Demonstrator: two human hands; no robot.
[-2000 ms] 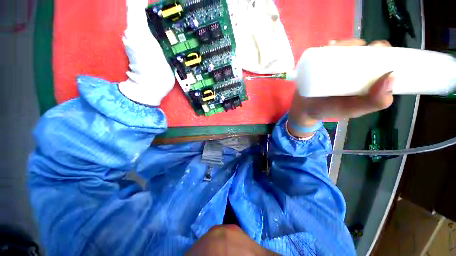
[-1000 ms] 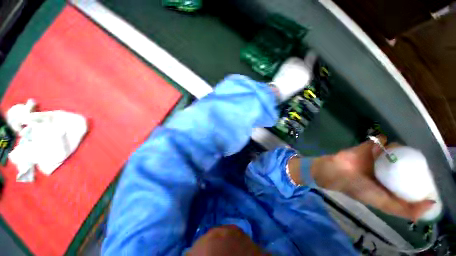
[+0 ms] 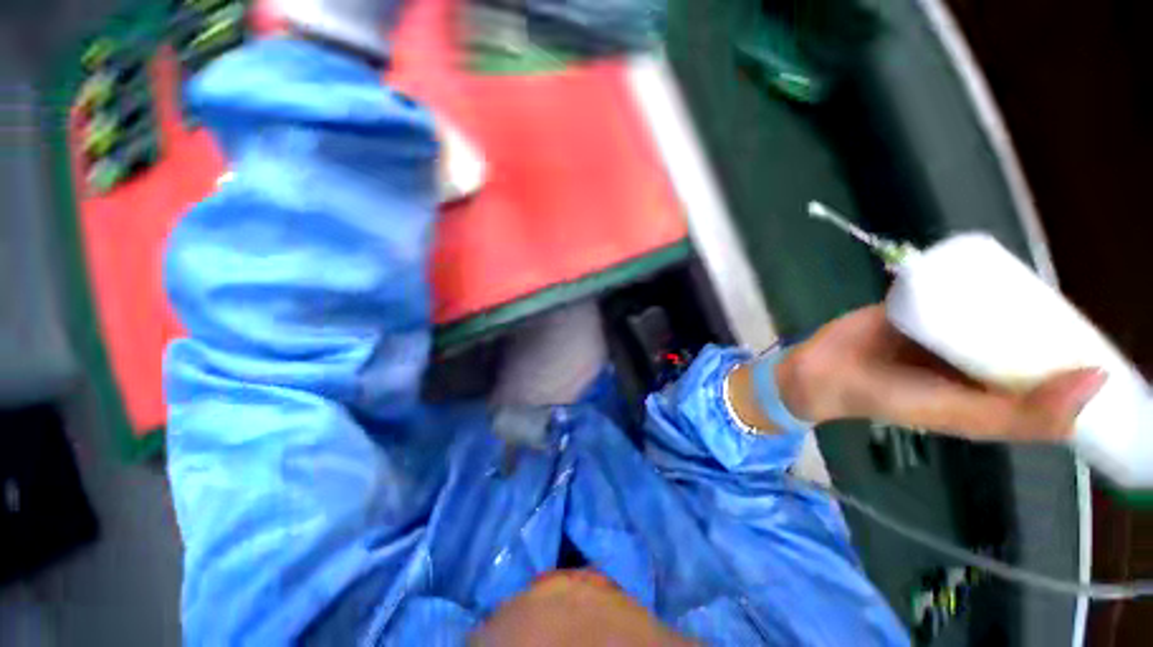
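My bare right hand [image 3: 885, 379] is closed around a milky-white glue cartridge [image 3: 999, 310] over the conveyor at the right. Its thin nozzle [image 3: 850, 230] points up and left, touching nothing. My left hand [image 3: 335, 19], in a white glove, is blurred and cut off by the top edge; what its fingers do is hidden. Circuit boards lie at the top left of the red mat: one board [image 3: 116, 114] near the left edge, another [image 3: 209, 28] just left of my left hand. White fabric [image 3: 458, 164] shows partly from behind my left sleeve.
The red mat [image 3: 556, 190] has dark-green edging. A metal rail [image 3: 693, 164] separates it from the dark-green conveyor [image 3: 784, 190]. Blurred green boards [image 3: 790, 70] are on the belt at the top, and another board [image 3: 942, 600] at the bottom right. A hose [image 3: 961, 554] crosses the belt.
The view has swung back left towards the mat. My left hand has moved from the boards on the conveyor to the mat's top left. My right hand still holds the cartridge.
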